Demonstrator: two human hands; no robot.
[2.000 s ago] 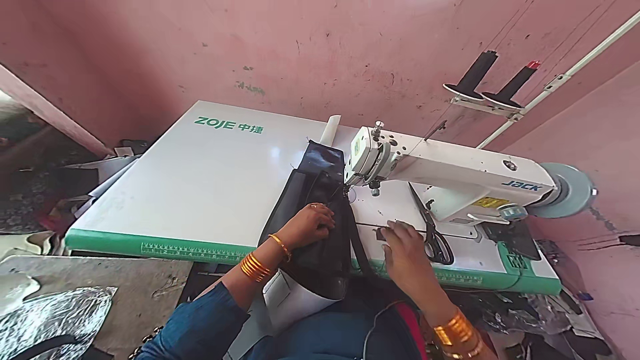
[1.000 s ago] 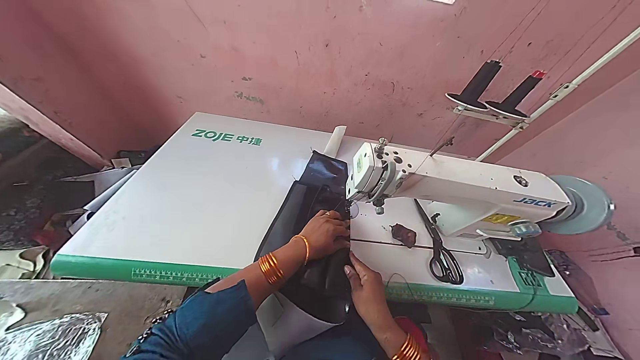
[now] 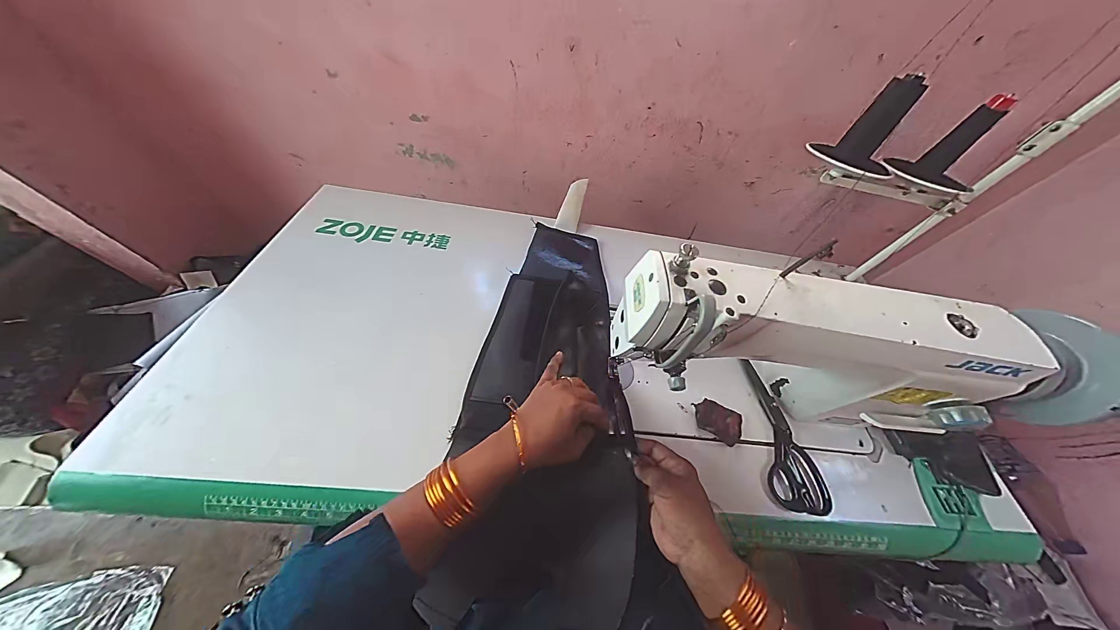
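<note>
Dark fabric (image 3: 499,385) lies lengthwise on the sewing table, its right edge beside the needle area of a white Jack sewing machine (image 3: 840,341). My left hand (image 3: 564,420) rests on top of the fabric, fingers bent and the index finger pointing forward. Thumb and fingers of my right hand (image 3: 674,494) pinch the fabric's right edge, nearer to me than the needle. The needle tip and presser foot are mostly hidden by the machine head. Black-handled scissors (image 3: 792,464) and a small dark reddish piece (image 3: 717,422) lie right of my hands.
The white table (image 3: 350,350) has a green front edge with a ruler scale. Two dark thread cones (image 3: 884,122) stand on a holder at the upper right, before a pink wall. Crinkled plastic (image 3: 87,604) lies at the lower left. A black item (image 3: 949,459) sits near the table's right end.
Two seconds ago my right hand was over the table by the scissors; it has moved left to the fabric edge. The small reddish piece, seen one second ago, lies in the open.
</note>
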